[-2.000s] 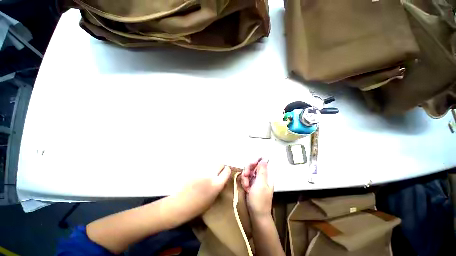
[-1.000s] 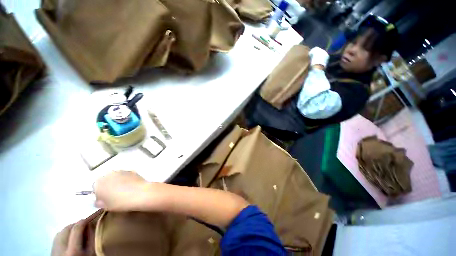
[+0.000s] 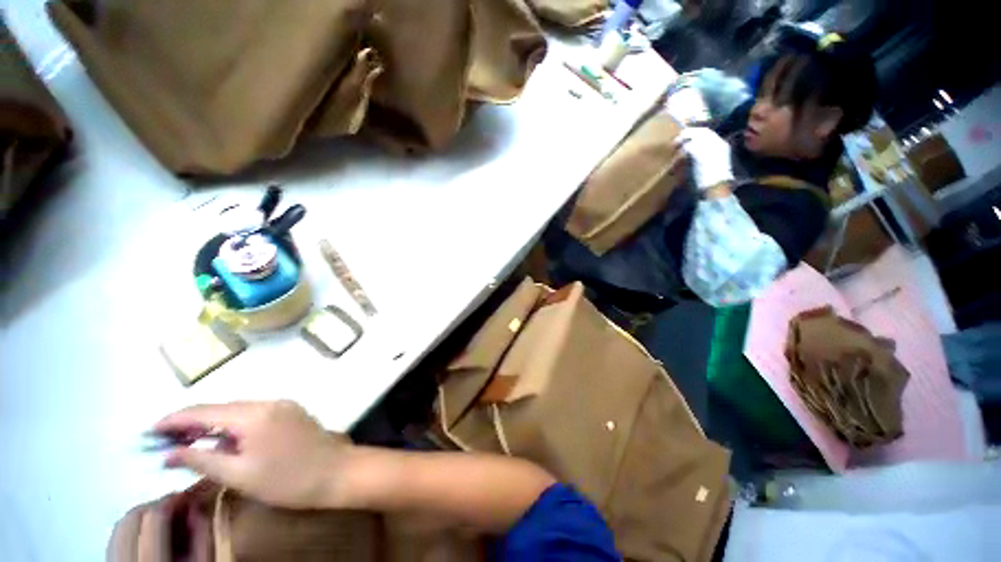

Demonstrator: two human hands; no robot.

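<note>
My right hand [image 3: 269, 452] is at the lower left, closed around small dark reddish thread snips [image 3: 198, 437], their tips pointing left over the white table. The hand is just above a brown fabric bag body [image 3: 296, 532] with a pale edge binding, at the bottom edge of the view. My left hand [image 3: 132, 536] is blurred and cut off by the bottom edge; its fingers hold the left side of this bag body. The lower part of the bag is out of view.
The white table [image 3: 439, 209] holds a pale yellow tool cup [image 3: 280, 313], two small blocks, a narrow brown stick [image 3: 348, 277] and heaped bags [image 3: 252, 77]. Stacked bags [image 3: 582, 406] lie right of my forearm. A gloved coworker [image 3: 757, 198] holds another bag.
The view has swung right since the earliest frame, bringing in the coworker. Since the last one, my right hand has shifted slightly with the snips, and the coworker's gloved hands and bag have moved.
</note>
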